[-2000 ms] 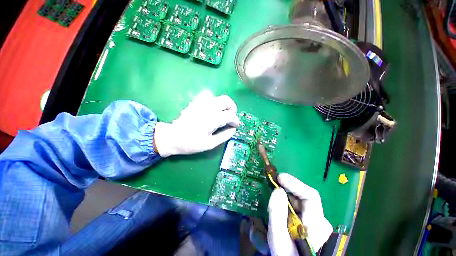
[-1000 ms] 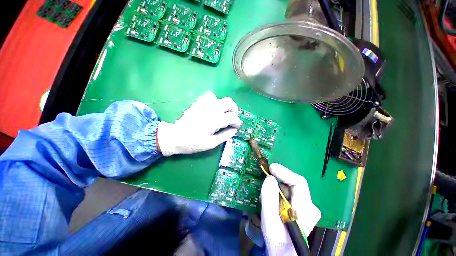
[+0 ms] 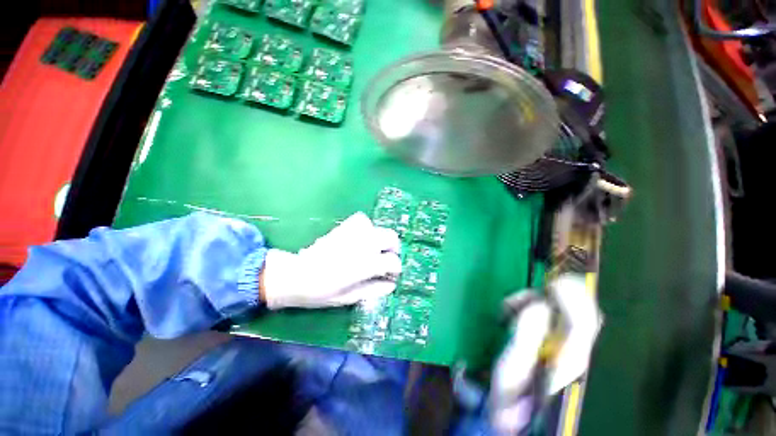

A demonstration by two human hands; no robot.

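A green PCB panel [image 3: 419, 267] of several square boards lies flat on the green mat [image 3: 247, 174] in front of me. My left hand [image 3: 336, 266], in a white glove, rests over the panel's left edge with the fingers bent together; a thin line trails left across the mat behind it. What the fingertips pinch is hidden. My right hand [image 3: 549, 341], gloved and blurred, is at the mat's right edge, below the stand [image 3: 574, 243]. It is closed around the soldering iron [image 3: 551, 343], whose yellow grip shows between the fingers; the tip is blurred near the stand.
More PCB panels [image 3: 270, 84] lie at the mat's far left. A round fume hood [image 3: 464, 115] stands over the far right, with a black fan [image 3: 544, 174] beside it. A red-orange tray [image 3: 38, 153] at left holds a dark panel [image 3: 79, 53]. A green conveyor [image 3: 655, 255] runs along the right.
My right hand has moved right with the iron, off the panel to the stand side. My left hand has moved down along the panel's left edge. The whole view has shifted.
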